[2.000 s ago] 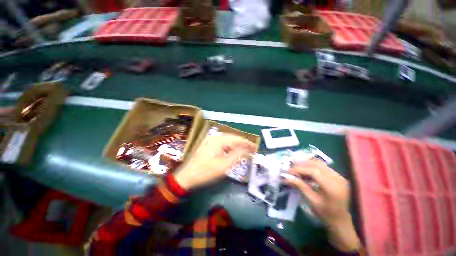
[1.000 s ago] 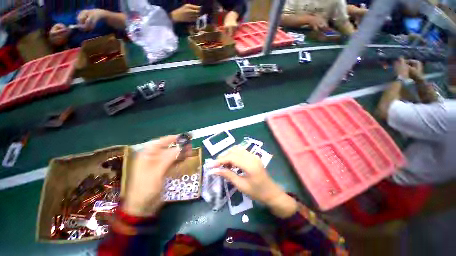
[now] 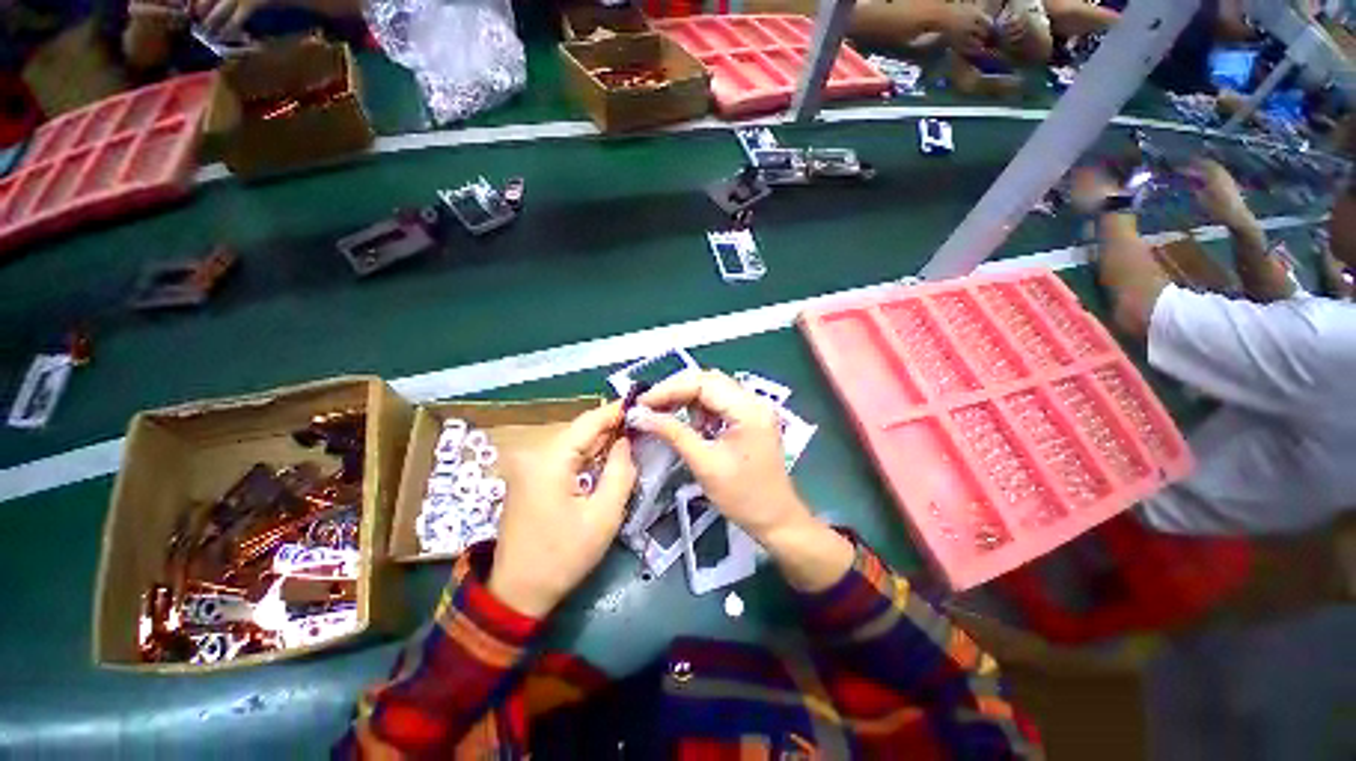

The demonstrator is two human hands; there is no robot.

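My left hand point(image 3: 565, 498) and my right hand point(image 3: 733, 454) meet at the fingertips in front of me. They pinch a small dark part point(image 3: 637, 399) between them; its shape is mostly hidden by the fingers. Under and beside my right hand lie several pale frames, one with a rectangular opening point(image 3: 717, 562) nearest me. Another white frame point(image 3: 654, 372) lies just beyond the fingertips. A shallow cardboard box point(image 3: 513, 415) left of my left hand holds white rings point(image 3: 464, 488). A clear bag or film partly shows between my hands.
A larger cardboard box point(image 3: 384, 520) with copper-orange modules stands at left. A pink tray point(image 3: 877, 431) lies right, near a metal post point(image 3: 1026, 156). The belt point(image 3: 580, 268) carries scattered units. A person in a white sleeve point(image 3: 1249, 350) sits right; other hands, trays and boxes are across the belt.
My left hand has moved right from over the ring box to meet my right hand, bringing the dark part along. The view has swung right since the earliest frame.
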